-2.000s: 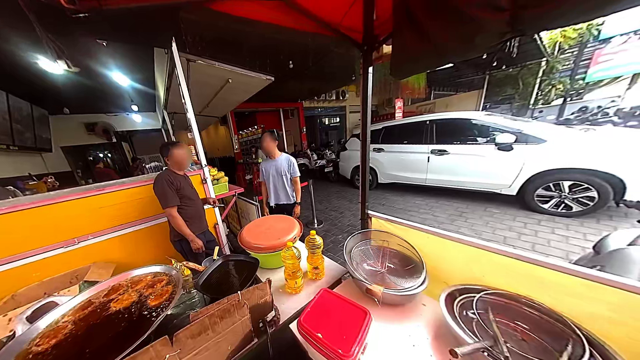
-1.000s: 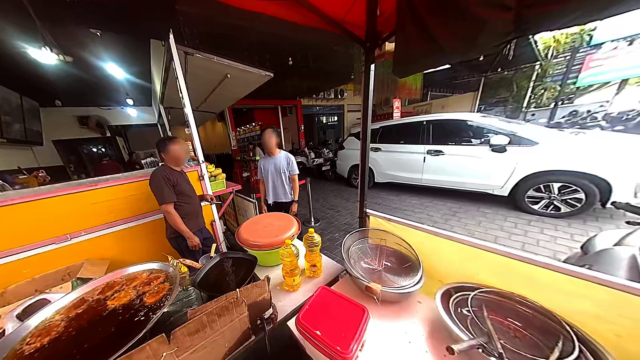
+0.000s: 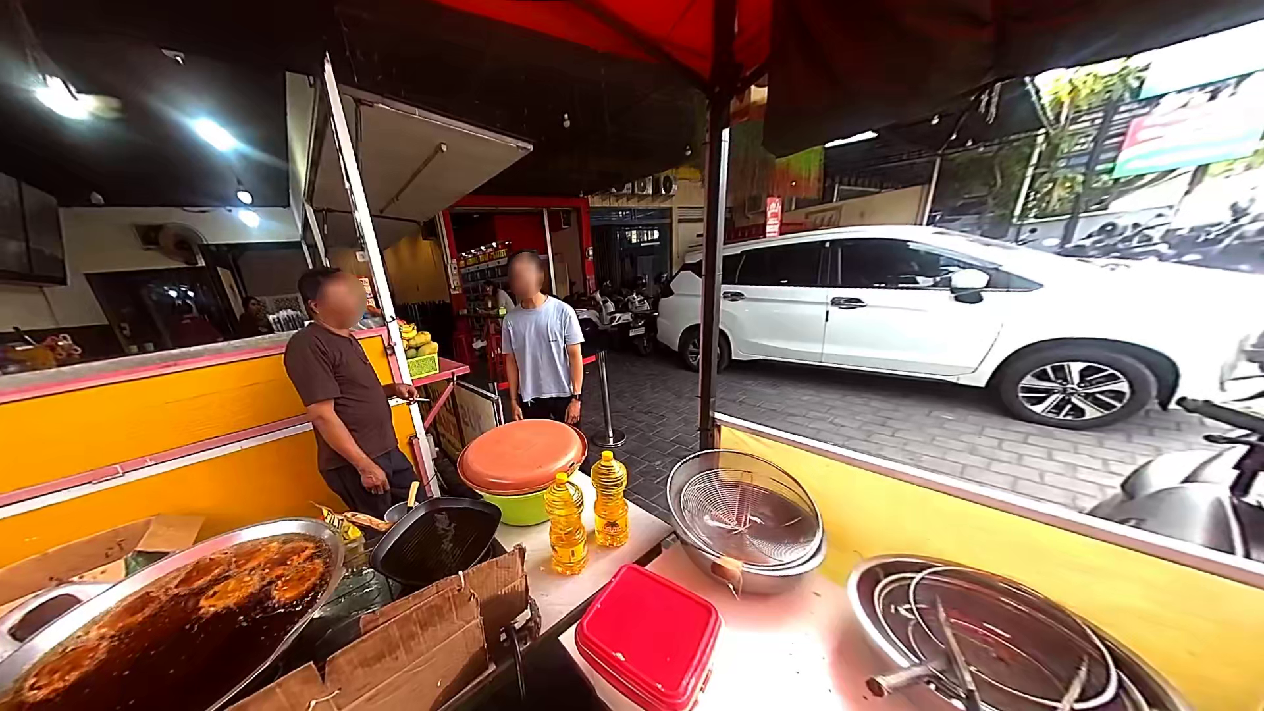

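Observation:
Neither of my hands shows in the head view. At the lower left, a large metal wok (image 3: 326, 583) holds dark oil with browned food frying in it. A black square pan (image 3: 436, 541) stands right of it, behind torn cardboard (image 3: 415, 632). Two bottles of yellow oil (image 3: 568, 528) stand beside a green basin (image 3: 518, 509) topped by an orange lid (image 3: 521, 456). A box with a red lid (image 3: 649, 632) lies nearest the middle. Wire strainers (image 3: 746, 513) rest on a metal bowl, and at the lower right a metal basin (image 3: 869, 602) holds strainers and tongs (image 3: 953, 647).
A person in a dark shirt (image 3: 346, 395) stands behind the yellow partition's end, near a white post (image 3: 370, 237). Another person in a light shirt (image 3: 543, 346) stands beyond the counter. A dark pole (image 3: 713, 276) rises at the yellow stall wall (image 3: 987, 553), with a white car (image 3: 908, 306) outside.

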